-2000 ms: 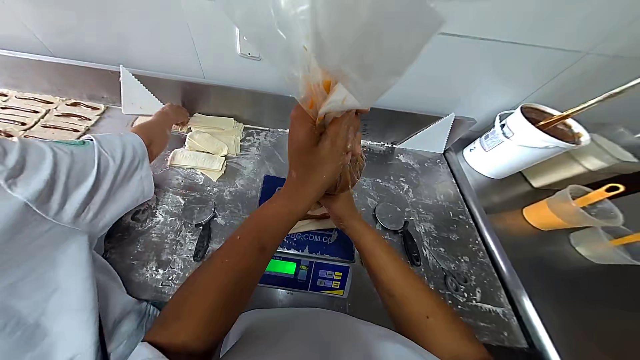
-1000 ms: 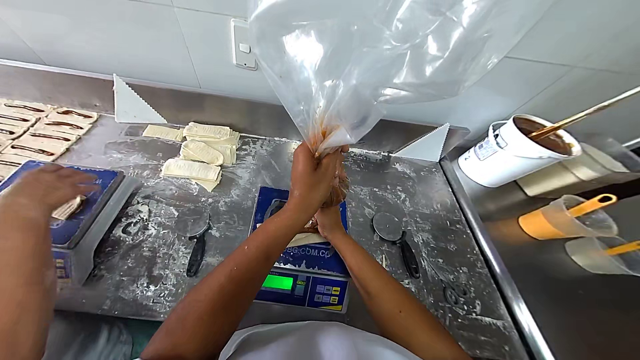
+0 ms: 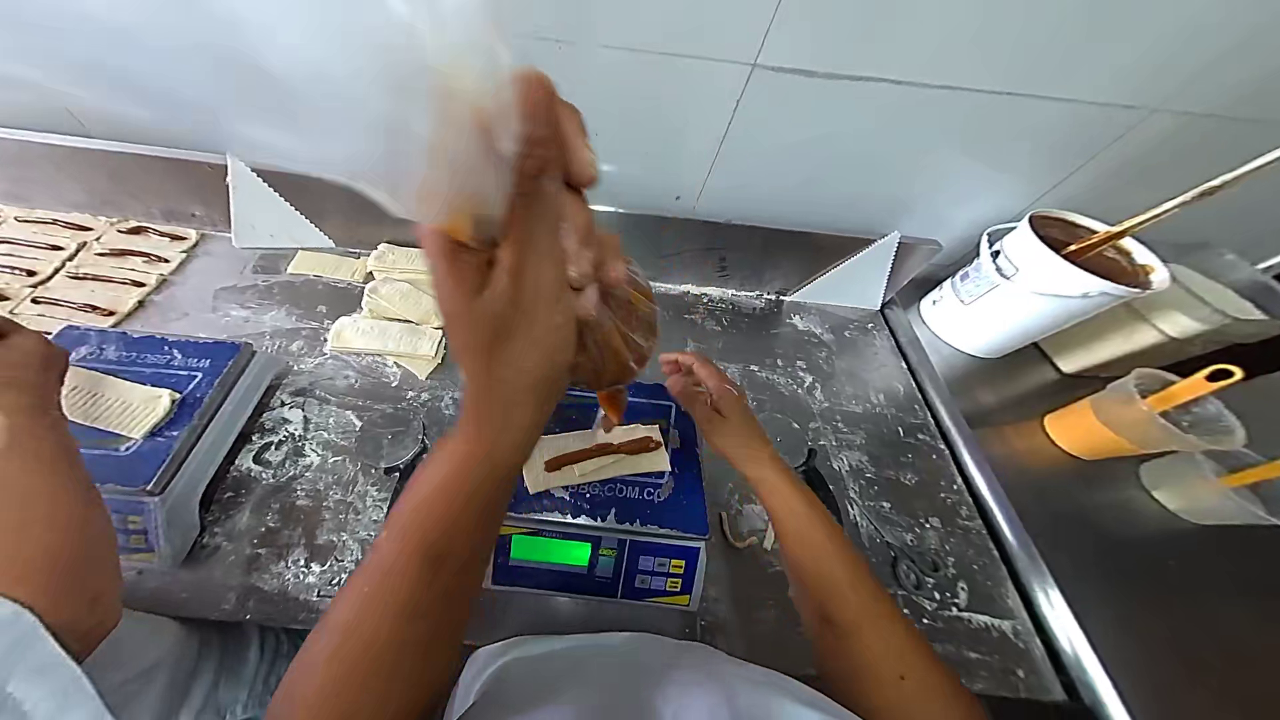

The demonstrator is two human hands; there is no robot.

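Note:
My left hand (image 3: 530,230) grips the twisted neck of a clear plastic piping bag (image 3: 615,335) filled with brown filling, its tip pointing down. Under the tip, a pale dough strip (image 3: 540,475) bearing a line of brown filling (image 3: 600,455) lies on the blue platform of a digital scale (image 3: 620,510). My right hand (image 3: 710,395) is apart from the bag, over the platform's right edge, fingers spread and holding nothing. The bag's upper part is blurred.
A co-worker's hand (image 3: 30,370) is by a second scale (image 3: 215,390) with dough on it. Folded dough pieces (image 3: 385,335), filled dough rectangles (image 3: 100,265), toothed scrapers (image 3: 265,215), a white bucket (image 3: 1000,300) and plastic jugs (image 3: 1100,425) stand around.
My right hand has come away from the bag, and the bag is raised off the dough, showing the brown line. The co-worker's hand has moved left from the second scale's middle.

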